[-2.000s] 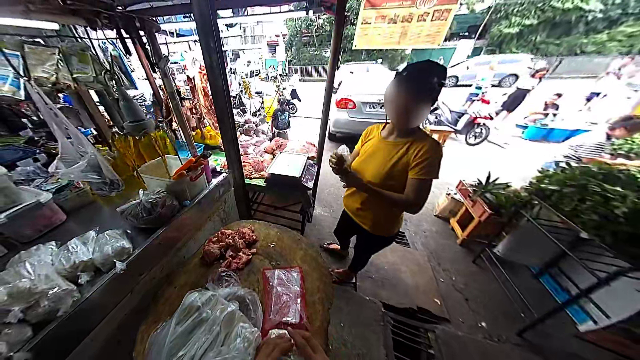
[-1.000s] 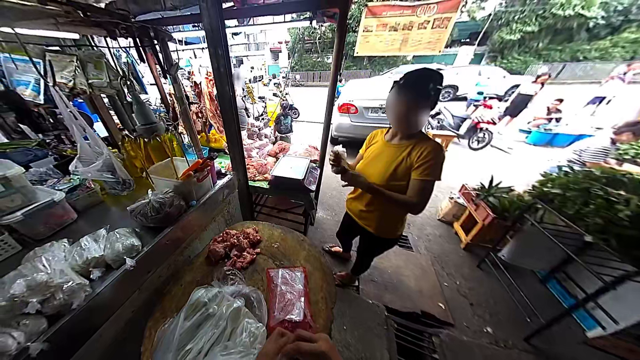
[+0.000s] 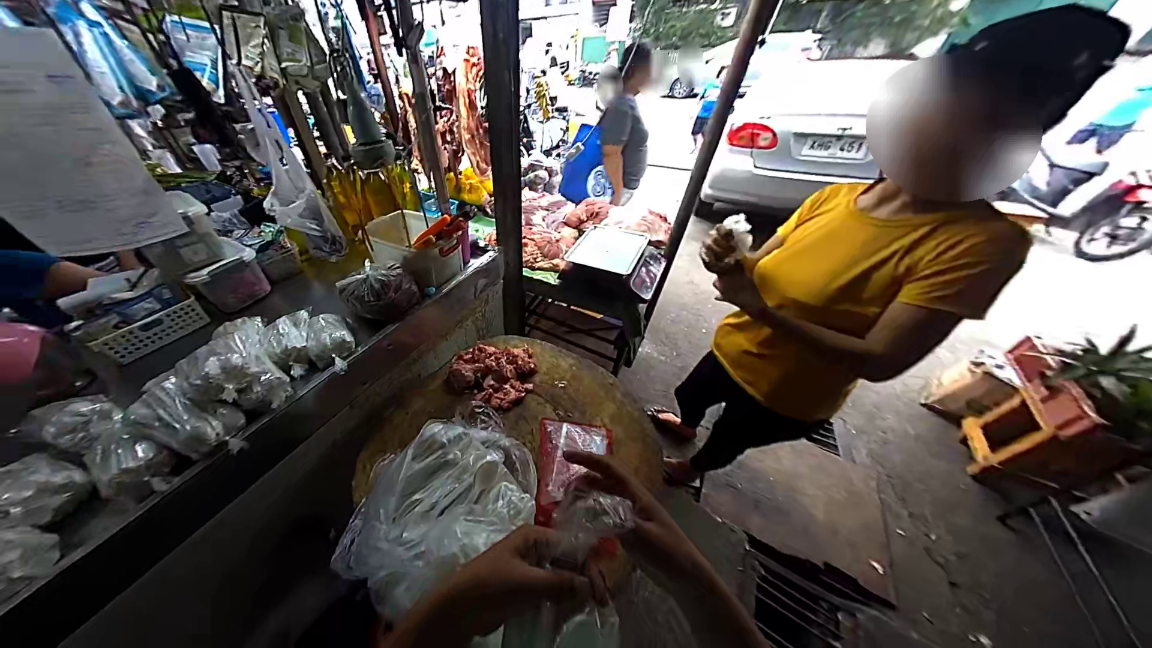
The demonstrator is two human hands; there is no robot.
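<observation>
Low in the view, my left hand (image 3: 513, 576) and my right hand (image 3: 643, 517) hold a clear plastic bag (image 3: 594, 513) between them, with something reddish at its lower part that I cannot make out. Just beyond my right hand, a red-edged pack of clear plastic (image 3: 569, 441) lies on the round chopping block (image 3: 621, 396). A large heap of clear plastic bags (image 3: 441, 513) is left of my hands, partly over the block. Pieces of raw meat (image 3: 493, 371) lie on the block's far left part.
Filled plastic bags (image 3: 238, 360) line the counter at left (image 3: 396, 346). A person in a yellow shirt (image 3: 855, 270) stands at right beyond the block. A weighing scale (image 3: 607, 249) and more meat (image 3: 589, 216) are behind a post (image 3: 504, 162). A floor grating (image 3: 801, 594) is at lower right.
My hands were close together at the near end of the red-edged pack; now they are apart with a clear bag between them. The view has turned left.
</observation>
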